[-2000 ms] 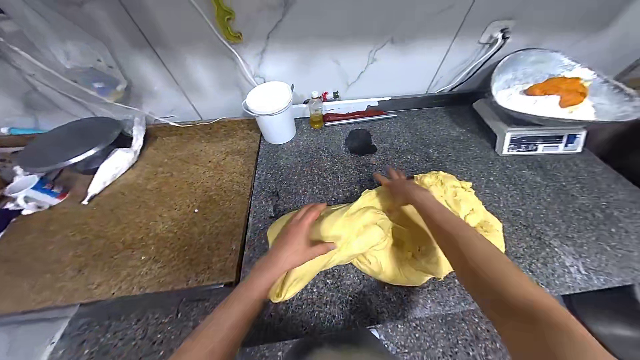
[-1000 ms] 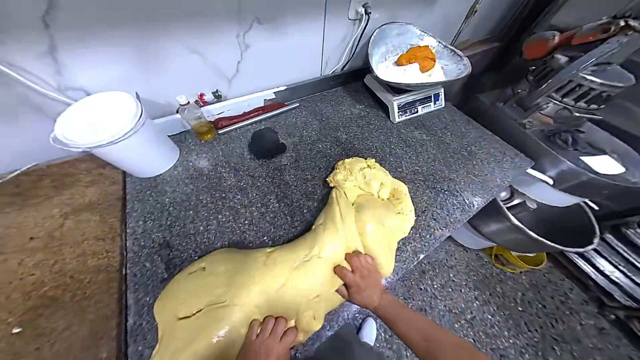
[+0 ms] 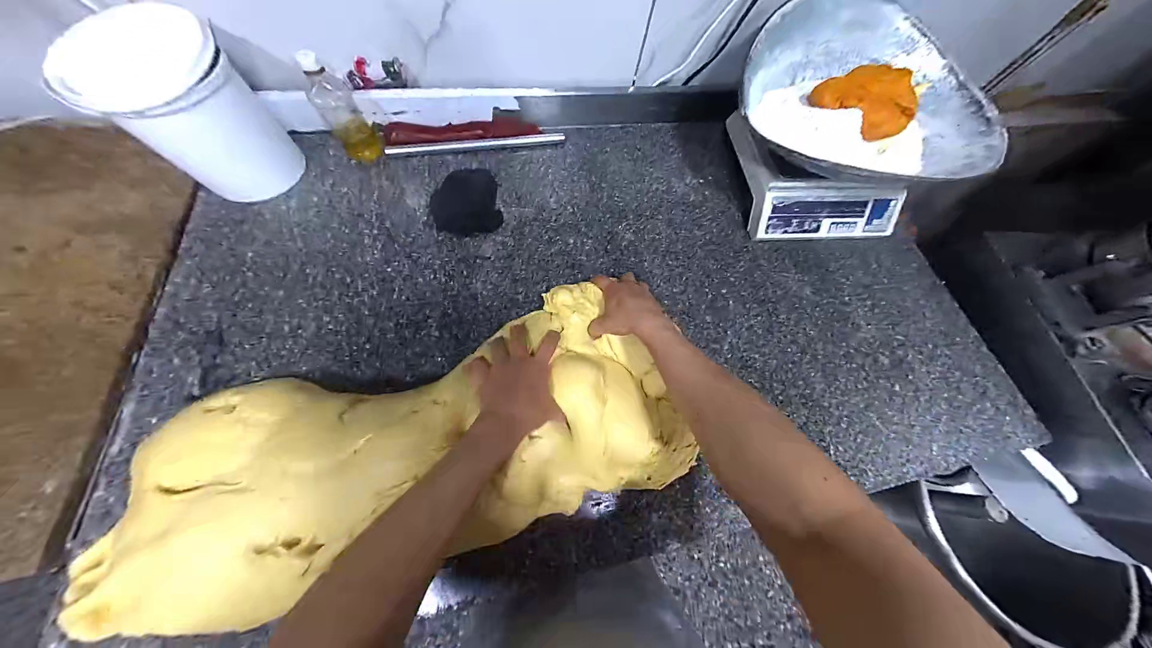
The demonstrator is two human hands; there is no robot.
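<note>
A large mass of yellow dough [image 3: 270,477] stretches over the dark speckled countertop [image 3: 612,207], from the lower left to the middle. My left hand [image 3: 517,382] lies flat on top of the dough, its fingers spread. At the dough's far upper end, my right hand [image 3: 627,309] rests over a rough lump with its fingers curved on the edge. The dough is smooth on the left and folded and lumpy on the right. My forearms hide part of it.
A white lidded bucket [image 3: 207,117], an oil bottle [image 3: 346,117], a metal rod [image 3: 477,144] and a black patch [image 3: 465,202] are behind the dough. At the back right, a scale [image 3: 823,211] bears a metal pan [image 3: 976,135] with white powder and an orange lump. A metal bowl [image 3: 1035,558] is lower right.
Both hands have moved up along the dough, from its near edge to its far right part. Two seconds ago the dough was bunched more compactly; now it lies stretched out. The view has shifted.
</note>
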